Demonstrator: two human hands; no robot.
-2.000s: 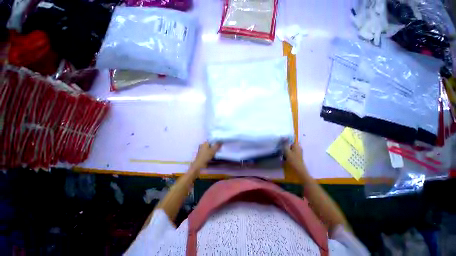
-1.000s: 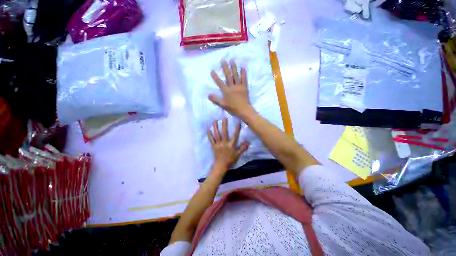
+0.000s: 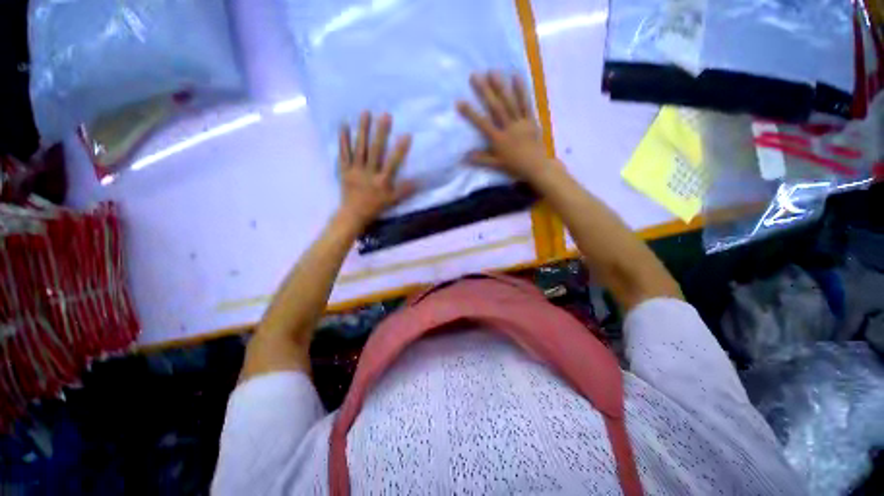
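Observation:
A pale blue-white poly mailer (image 3: 412, 82) lies flat on the white table in front of me, its black opening edge toward me. Its far end is cut off by the top of the picture. My left hand (image 3: 370, 172) rests on its near left part, palm down, fingers spread. My right hand (image 3: 506, 126) rests on its right side, palm down, fingers spread. Neither hand grips anything.
A plump packed parcel (image 3: 136, 53) is at the upper left, with a bagged beige item (image 3: 131, 131) by its near edge. A bundle of red-edged bags (image 3: 63, 291) is at the left. A stack of mailers (image 3: 741, 48), a yellow sheet (image 3: 674, 165) and a clear bag (image 3: 732, 184) are at the right.
Two seconds ago my hands held the mailer's near corners. Then they lay on its middle, the right one farther forward. Now they are apart near its black edge. The view has shifted toward me.

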